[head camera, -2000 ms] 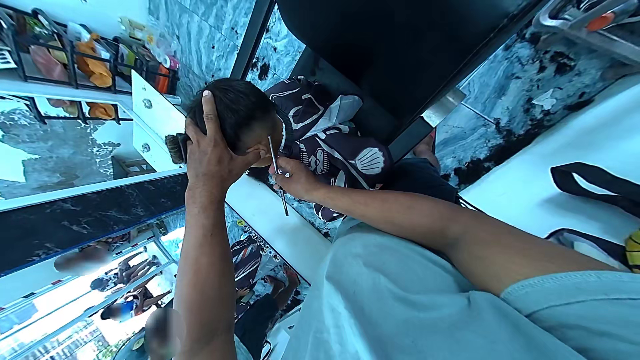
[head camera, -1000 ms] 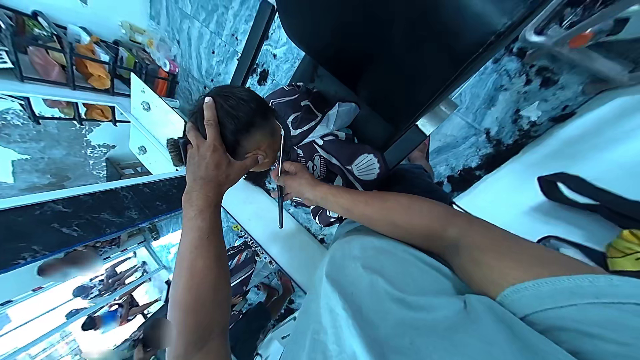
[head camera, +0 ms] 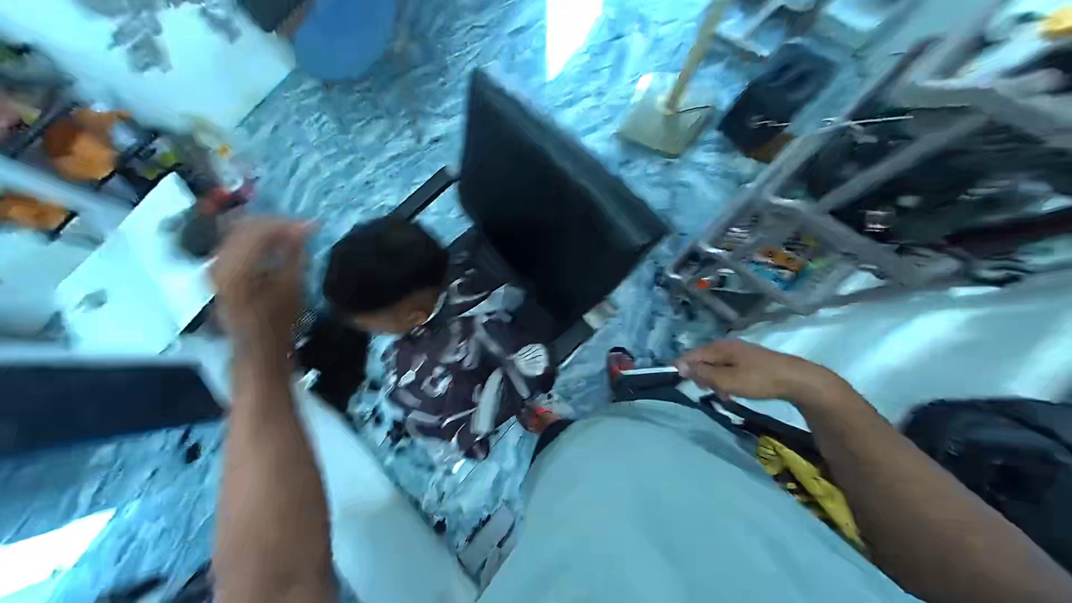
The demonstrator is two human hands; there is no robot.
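Observation:
A seated person with short dark hair and a dark shirt with a white pattern is at left of centre. My right hand, well to the right of that person, pinches a thin pale blade-like tool, apparently a straight razor, pointing left. Blur covers my left hand, which is raised left of the person's head, apart from it. A dark, blurred object shows just beyond its fingers; whether the hand holds it cannot be told.
A black chair back rises beside the person. At the right stands a grey metal rack with items in it, and a black bag. A yellow cloth lies near my right forearm. A dustpan is on the marbled floor.
My left hand has come off the person's head. My right hand has moved right, away from the person's neck, with the tool still in it. The view has swung strongly.

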